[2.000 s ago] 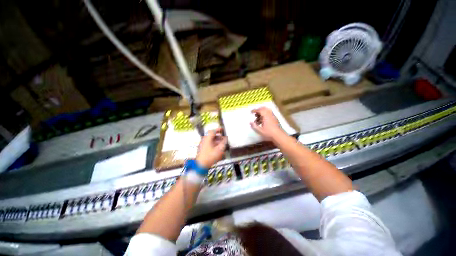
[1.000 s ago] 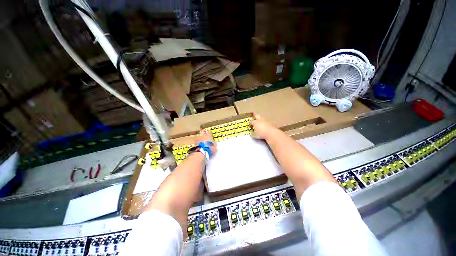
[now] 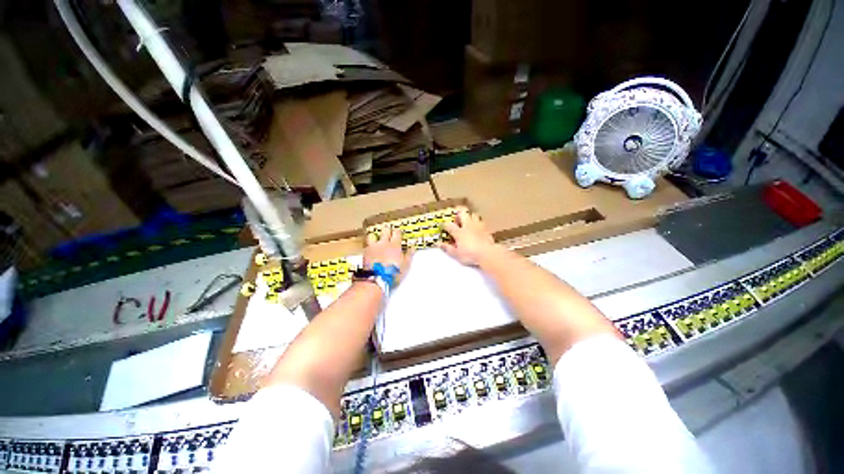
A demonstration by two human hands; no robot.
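My left hand (image 3: 384, 252), with a blue strap at the wrist, lies on the left end of the yellow transformer rows (image 3: 421, 230) in the right parts box (image 3: 444, 348). My right hand (image 3: 470, 239) has its fingers on the right part of the same rows. The fingertips are partly hidden among the rows, so the grip is unclear. A white sheet (image 3: 444, 301) shows below the rows. The left parts box (image 3: 242, 370) holds fewer yellow transformers (image 3: 329, 275). The dispensing gun (image 3: 294, 292) hangs over it.
PCB panels (image 3: 486, 380) lie along the conveyor rail in front. A loose white sheet (image 3: 157, 368), red-handled tool (image 3: 130, 308) and dark open-handled tool (image 3: 215, 292) are at left. A white fan (image 3: 639, 136), flat cardboard (image 3: 504, 190) and red tray (image 3: 791, 202) are beyond. A support arm (image 3: 204, 116) descends from above.
Both hands moved from over the boxes to the right box's far rows. In the last second, my right hand shifted inward from the box's far right corner onto the rows.
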